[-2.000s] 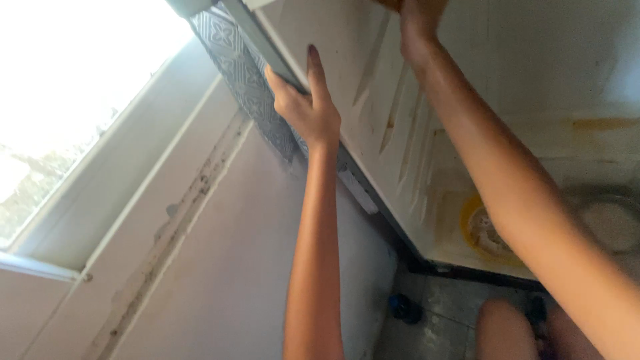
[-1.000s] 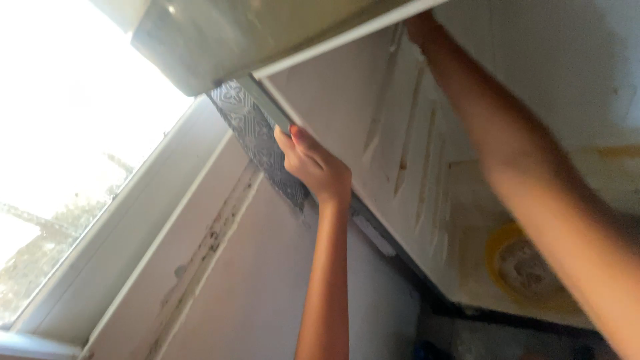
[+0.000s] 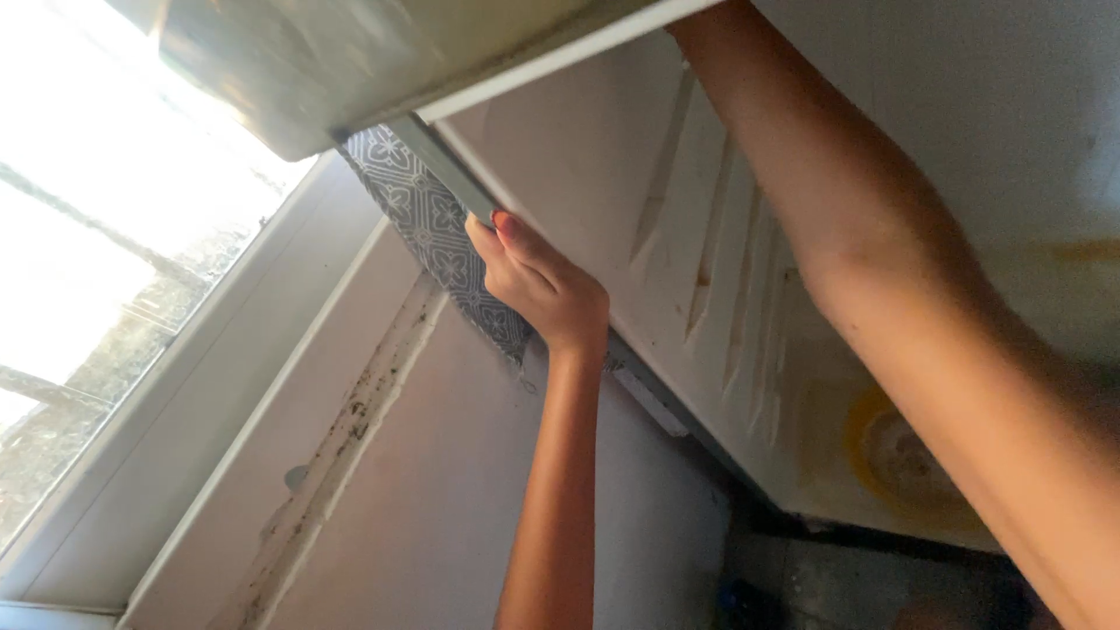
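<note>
My left hand (image 3: 547,284) grips the grey edge strip (image 3: 451,171) of a white panel with long stained grooves (image 3: 704,245). A grey patterned cloth (image 3: 437,227) hangs just left of that hand. My right arm reaches to the top of the view; its hand is hidden behind the white rim of a translucent, murky tray or bin (image 3: 350,61), so what it holds cannot be told. The tray hangs over the upper left, in front of the panel's upper end.
At the left is a bright window with a white frame (image 3: 201,341). Dark spots mark the wall ledge (image 3: 359,411) beside it. Lower right, a yellow ring stain (image 3: 866,446) lies on a pale surface above the dark tiled floor (image 3: 814,569).
The translucent tray has come into view at the top, over the panel's upper end. My left hand stays on the edge strip, its fingers now closed more around it.
</note>
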